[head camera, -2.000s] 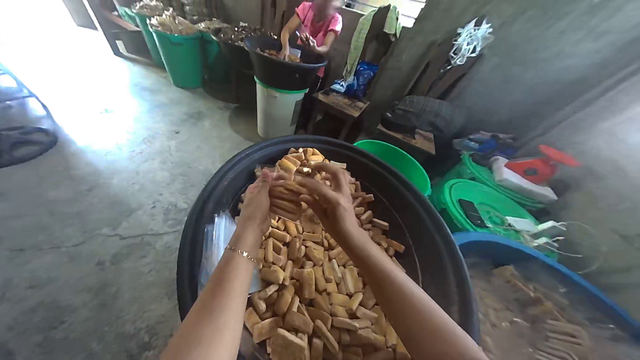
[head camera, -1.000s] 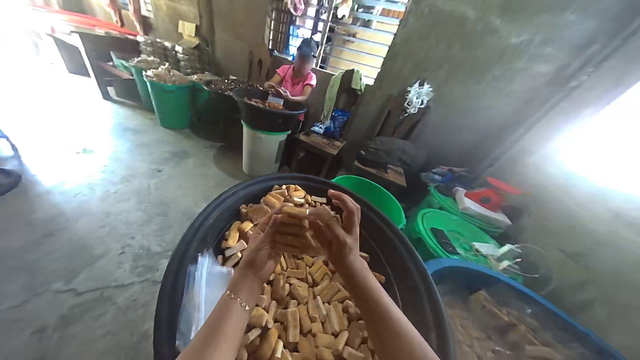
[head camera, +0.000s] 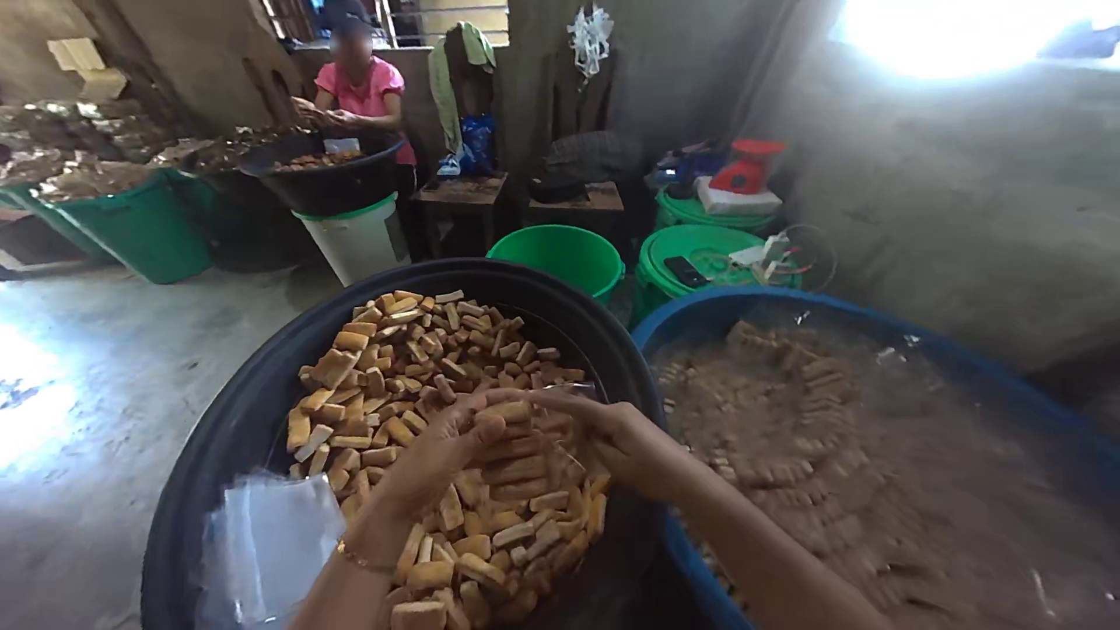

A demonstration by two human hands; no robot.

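Between my two hands is a clear plastic bag with a stack of small biscuit-like bread pieces (head camera: 516,455). My left hand (head camera: 459,442) grips its left side, and my right hand (head camera: 604,429) holds the open-looking upper right edge. Both are over a large black tub (head camera: 236,394) heaped with loose bread pieces (head camera: 359,376). A pile of flat clear plastic bags (head camera: 276,542) lies at the tub's left rim, beside my left forearm, which wears a thin bracelet (head camera: 350,556).
At right, a blue tub (head camera: 875,315) holds many filled clear bags (head camera: 814,420). Beyond stand a green bucket (head camera: 560,254), lidded green buckets with a phone (head camera: 685,271), and a red scale (head camera: 748,166). A person in pink (head camera: 363,92) works at another black tub (head camera: 332,188).
My hands have moved from the far part of the tub toward its right side, with the bread stack between them. The view has turned right, showing more of the blue tub.
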